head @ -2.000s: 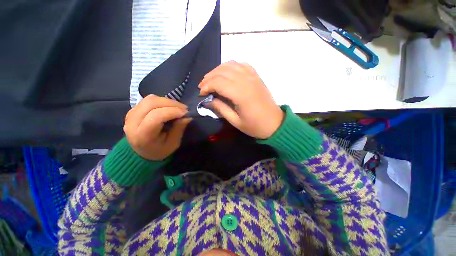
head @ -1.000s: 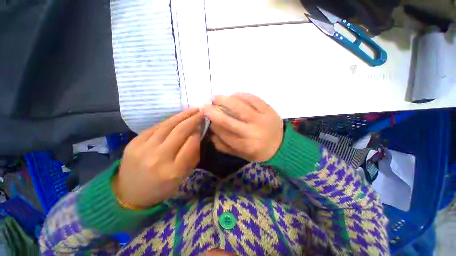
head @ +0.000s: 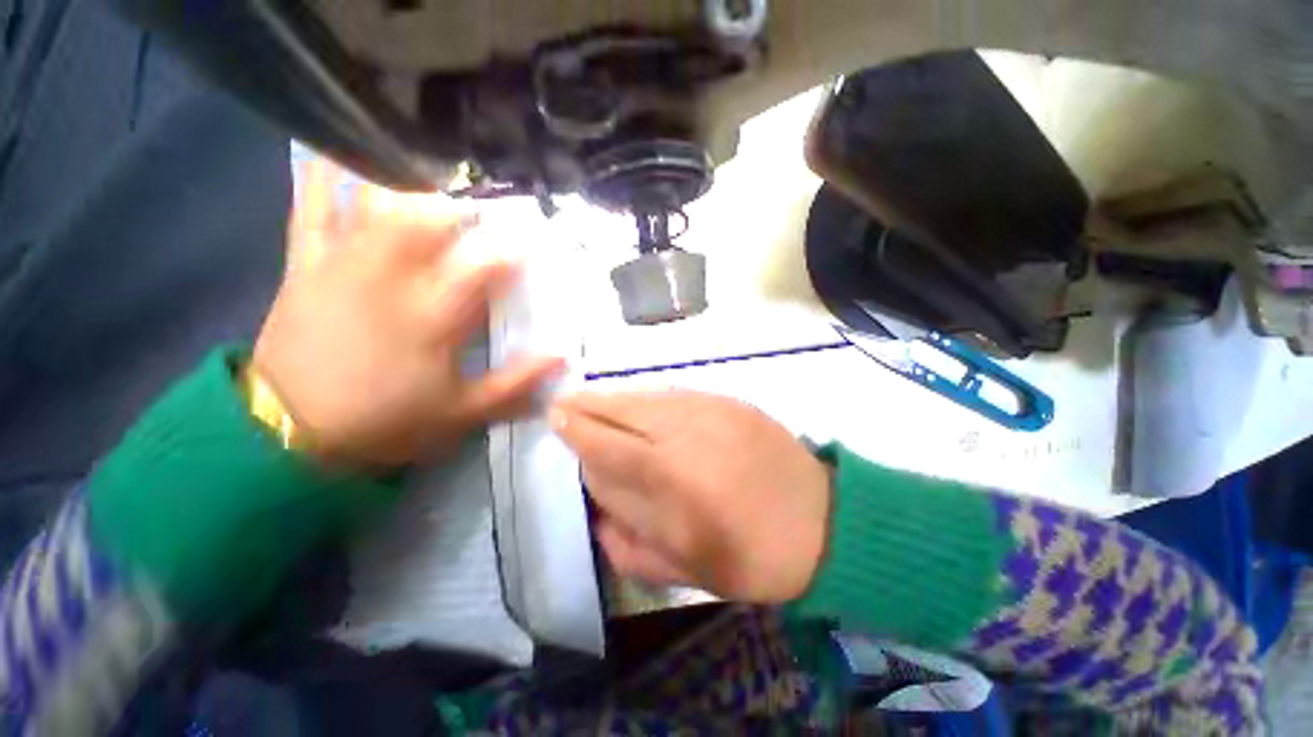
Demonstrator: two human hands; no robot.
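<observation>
Pale striped pocketing (head: 418, 554) with a whitish folded strip (head: 544, 540) lies on the machine bed and hangs over its front edge. My left hand (head: 389, 317), blurred, lies spread over the cloth left of the needle area, thumb toward the strip. My right hand (head: 706, 490) pinches the strip's right edge with thumb and fingers. The sewing machine head (head: 576, 101) overhangs the work. A grey cup-shaped fitting (head: 660, 285) hangs above my right hand. The presser foot is not clear in the glare.
A dark garment panel (head: 101, 274) lies at the left. Black machine housing (head: 950, 187) stands at the right. Turquoise thread snips (head: 979, 382) lie below it, and a white roll (head: 1163, 403) is at the right edge. Part of a blue basket (head: 1217, 540) shows below the table.
The view has shifted up to the machine head. The cloth has moved from the table's front edge to under the head. My left hand has gone from pinching beside my right hand to lying spread on it.
</observation>
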